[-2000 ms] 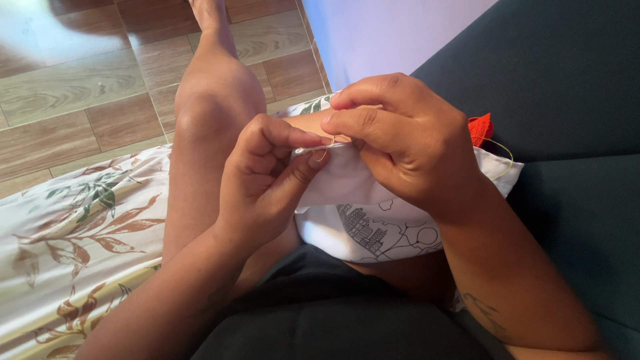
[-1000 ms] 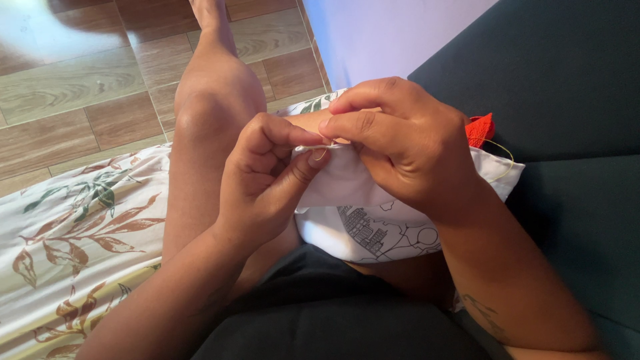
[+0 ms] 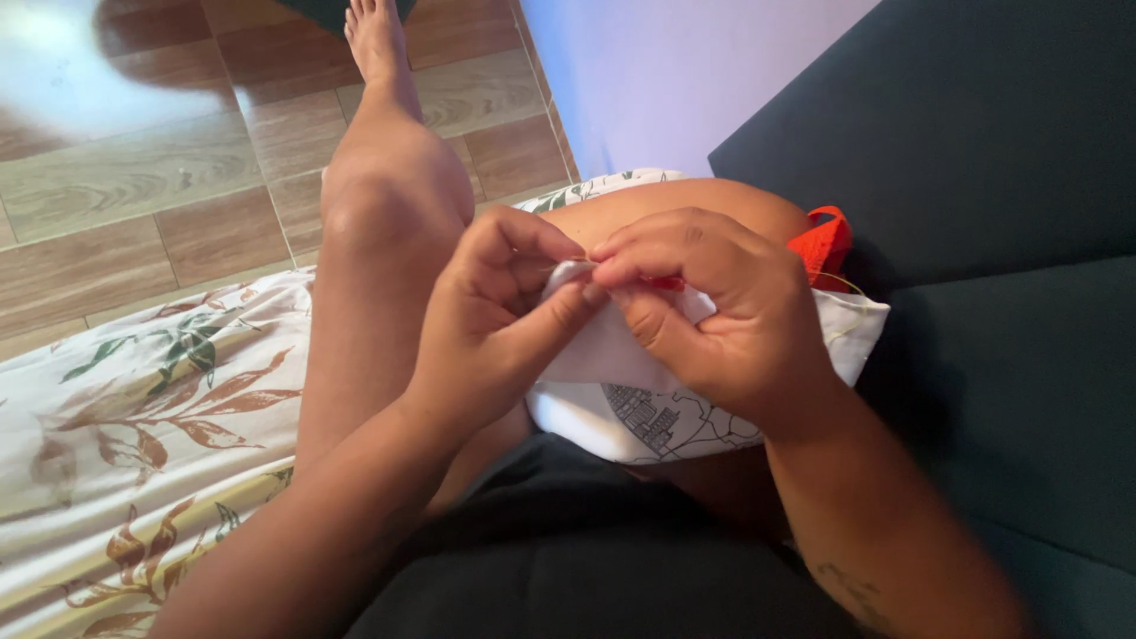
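Observation:
A white cloth [image 3: 590,351] with a black line drawing of buildings lies over my lap, its upper edge raised between my hands. My left hand [image 3: 501,311] pinches that edge between thumb and fingers. Close beside it, the fingertips of my right hand [image 3: 719,302] meet at the same edge; whether they grip the cloth or something thin is too small to tell. A small red piece [image 3: 666,283] shows under my right fingers. Yellowish thread [image 3: 843,282] loops over the cloth's right corner, near a bright red item [image 3: 825,244] of unclear kind.
A leaf-patterned sheet [image 3: 160,417] spreads at the left and under my legs. Dark upholstered cushions [image 3: 1021,382] stand at the right, by a pale wall [image 3: 657,71]. My bare leg reaches over the wood-look tiled floor [image 3: 204,204].
My right hand has turned, its thumb now showing below the fingers, and a red piece has come into view under them. My left hand still pinches the cloth's edge.

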